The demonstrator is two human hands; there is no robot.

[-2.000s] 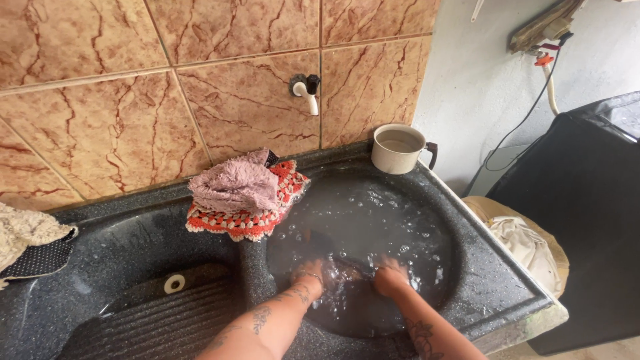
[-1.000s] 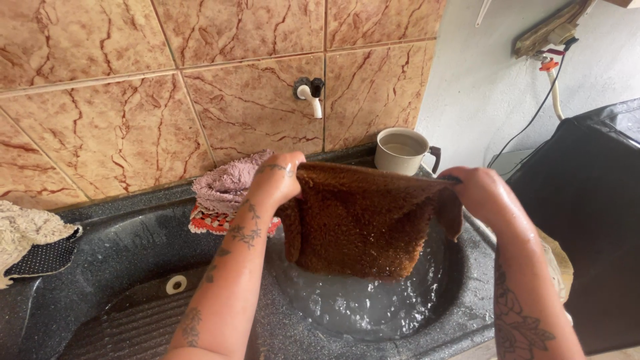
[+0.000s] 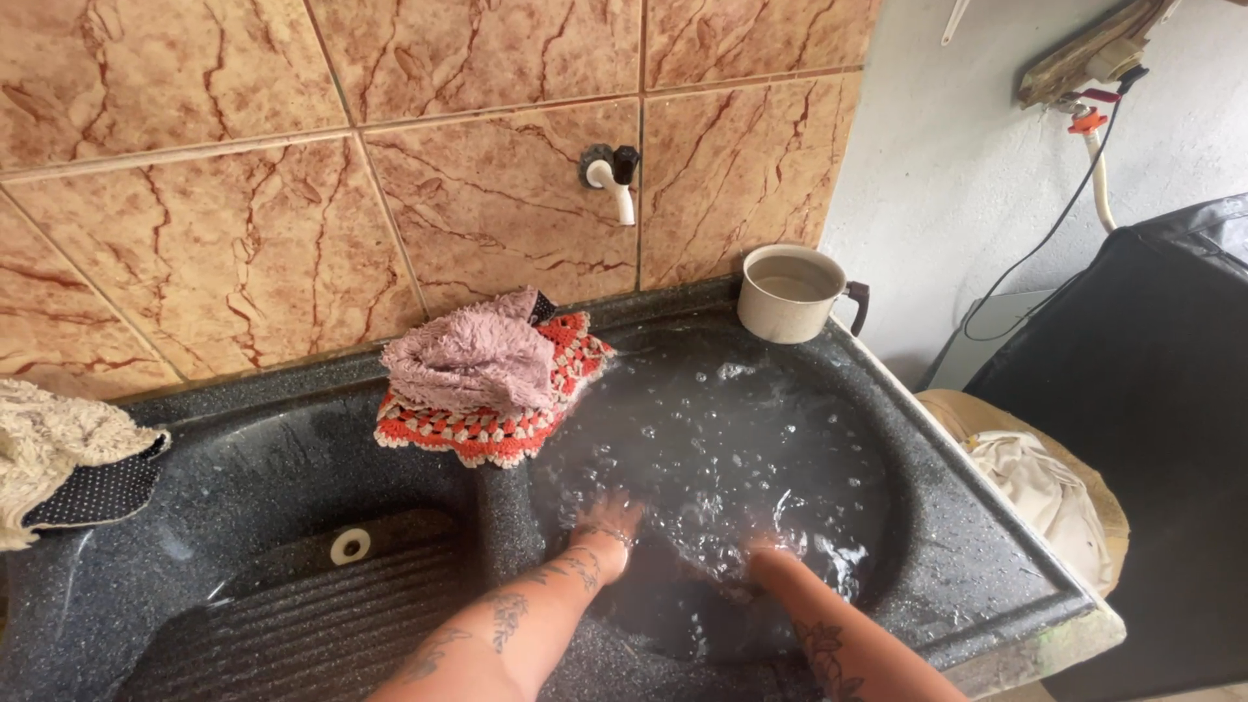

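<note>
Murky, bubbly water (image 3: 721, 439) fills the right basin of a dark speckled laundry sink (image 3: 975, 546). My left hand (image 3: 606, 531) is partly under the water near the basin's left side, and my right hand (image 3: 765, 551) is mostly submerged to its right. A faint brownish shape shows under the water between them; whether either hand grips it is hidden. A folded pink plush cloth (image 3: 473, 361) lies on a red and white crocheted mat (image 3: 487, 429) on the divider, up and left of my left hand.
A light pot (image 3: 785, 312) holding liquid stands at the basin's back right corner. A white tap (image 3: 614, 185) juts from the tiled wall. The left basin has a ribbed washboard (image 3: 322, 624). A cream mat (image 3: 63, 453) hangs at far left. A dark-covered object (image 3: 1141, 409) stands right.
One second ago both hands held a wet brown mat up above the basin. Now the hands are down in the water and the mat is no longer plainly visible.
</note>
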